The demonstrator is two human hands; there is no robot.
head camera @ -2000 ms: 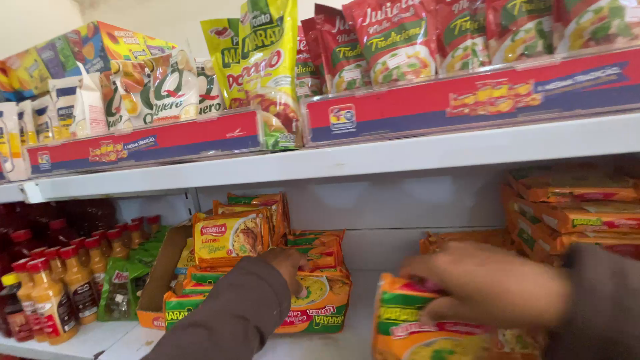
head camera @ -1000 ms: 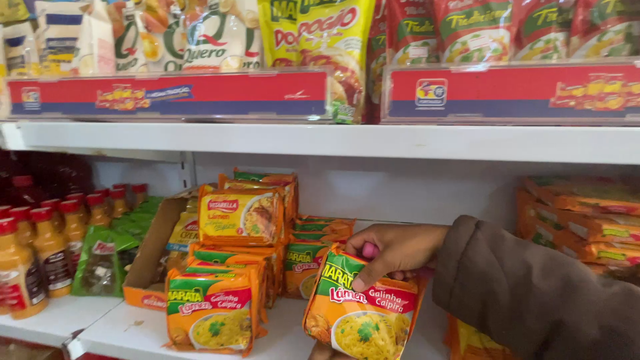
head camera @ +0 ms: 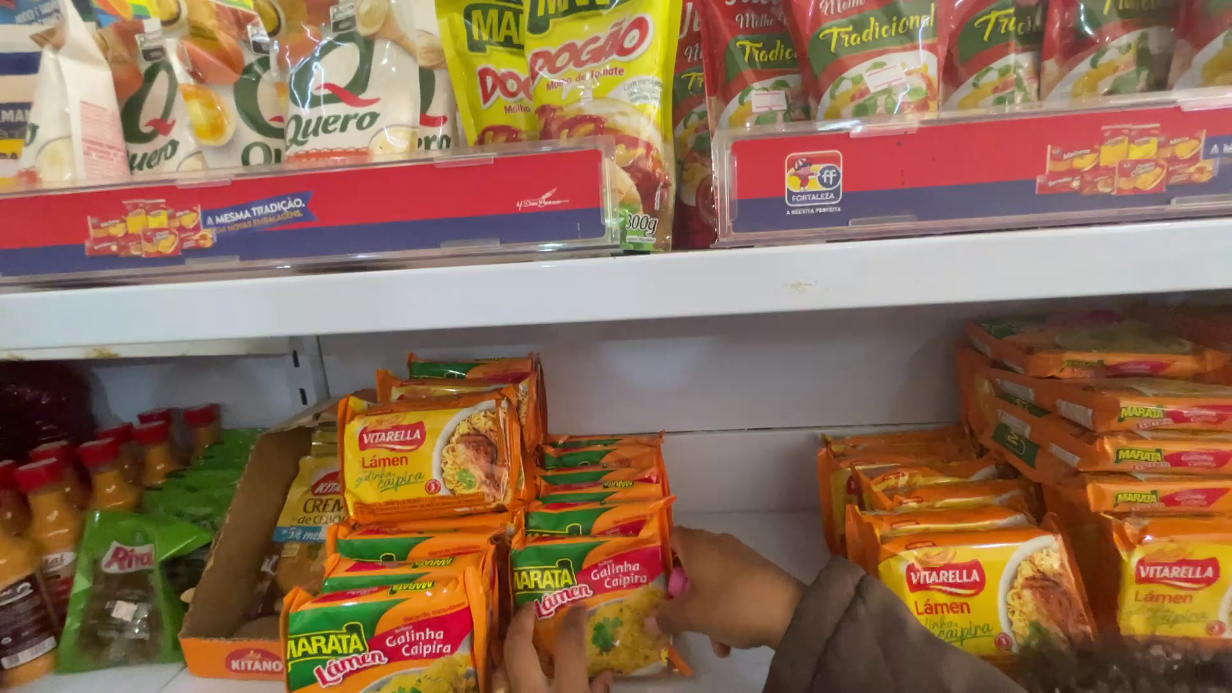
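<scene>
My right hand, in a dark sleeve, grips the right edge of an orange and green Maratá instant noodle packet on the lower shelf. The fingers of my left hand rest on the lower left front of the same packet; the rest of that hand is below the view. Behind this packet stands a row of similar packets. To its left is another row of Maratá packets, with a yellow Vitarella noodle packet on top towards the back.
Vitarella packets and stacked noodle packets stand at right. At left are a cardboard box of pouches, green bags and red-capped bottles. The upper shelf's white edge runs above my hands.
The noodle packet that my right hand held up in front of the shelf now stands at the front of the row right of the left-hand Maratá packets. My left fingers have come onto its front.
</scene>
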